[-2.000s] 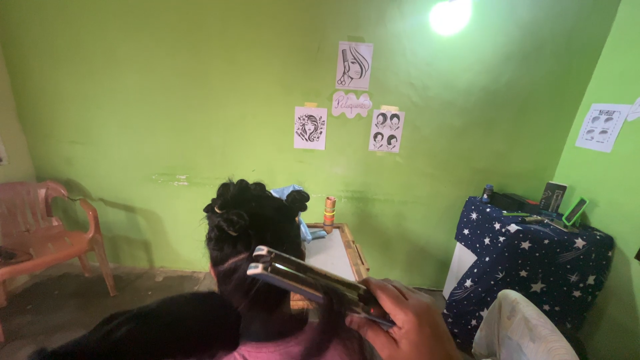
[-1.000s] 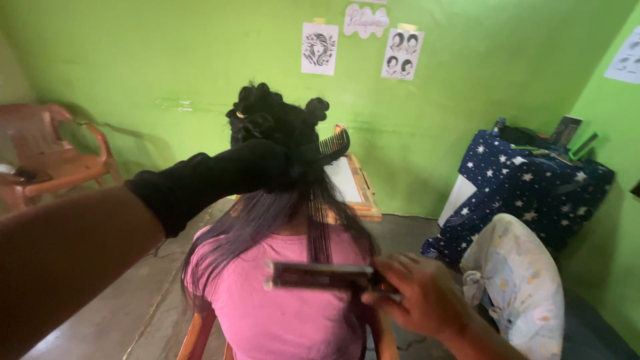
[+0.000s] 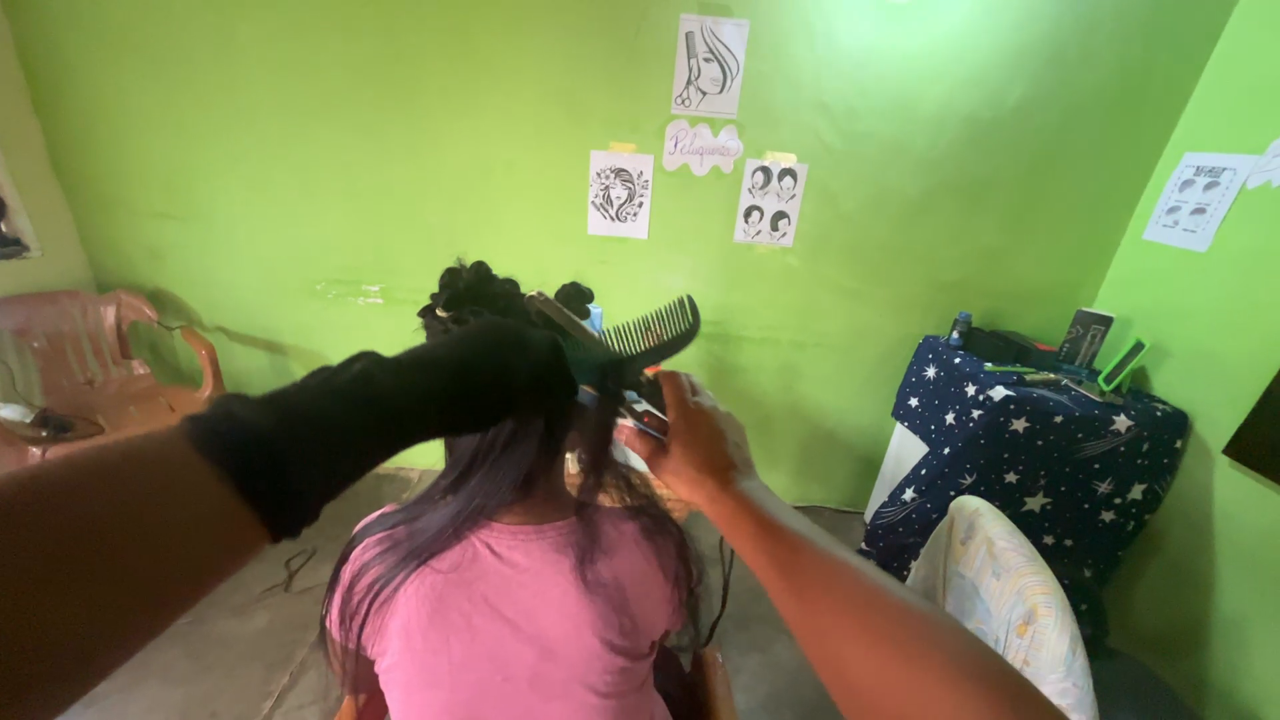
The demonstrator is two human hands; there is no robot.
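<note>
A person in a pink T-shirt (image 3: 510, 610) sits with their back to me, dark hair (image 3: 500, 460) hanging long below and pinned in twisted knots on top. My left hand (image 3: 510, 370), in a black glove, holds a black comb (image 3: 655, 330) at the right side of the head, teeth up. Close beside it, my bare right hand (image 3: 695, 435) grips a hair straightener (image 3: 570, 318), whose plates are by a hair strand below the comb. The glove and comb hide part of the straightener.
At the right stands a table under a star-patterned navy cloth (image 3: 1010, 430), with boxes and small items on it. A cloth-covered chair back (image 3: 1000, 600) is nearer. A pink plastic armchair (image 3: 110, 350) stands left. A dark cable (image 3: 722, 590) hangs beside the seated person.
My right hand has raised the straightener from the person's back to beside the head, close to the comb. The gloved left hand, unseen in the oldest frame, still holds the comb.
</note>
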